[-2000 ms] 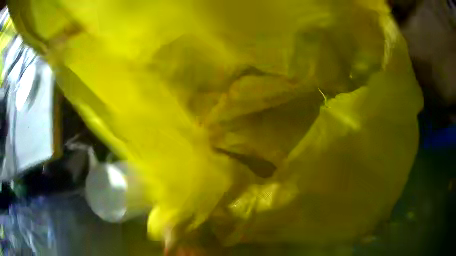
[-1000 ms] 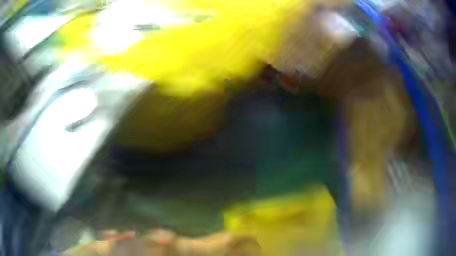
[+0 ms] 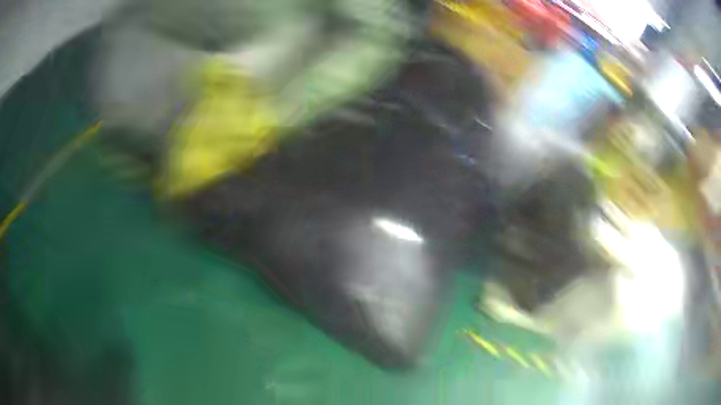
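The view is strongly blurred. A large, glossy black plastic bag [image 3: 340, 213] lies on the green floor [image 3: 190, 308] in the middle of the view. A crumpled yellow sack [image 3: 221, 134] lies against its upper left side. A pale green sack [image 3: 348, 55] is behind them at the top, beside a greyish bag [image 3: 138, 75]. Neither of my hands is in the picture.
Another dark bag [image 3: 545, 237] stands at the right, with whitish material [image 3: 652, 273] beside it. A light blue blurred thing [image 3: 565, 87] and yellow and red things are at the upper right. Yellow lines [image 3: 51, 178] run on the floor.
The view has swung from the large open yellow sack, past a white tabletop, to black and green bags on the floor. The skin-coloured fingers at the bottom edge are gone from view.
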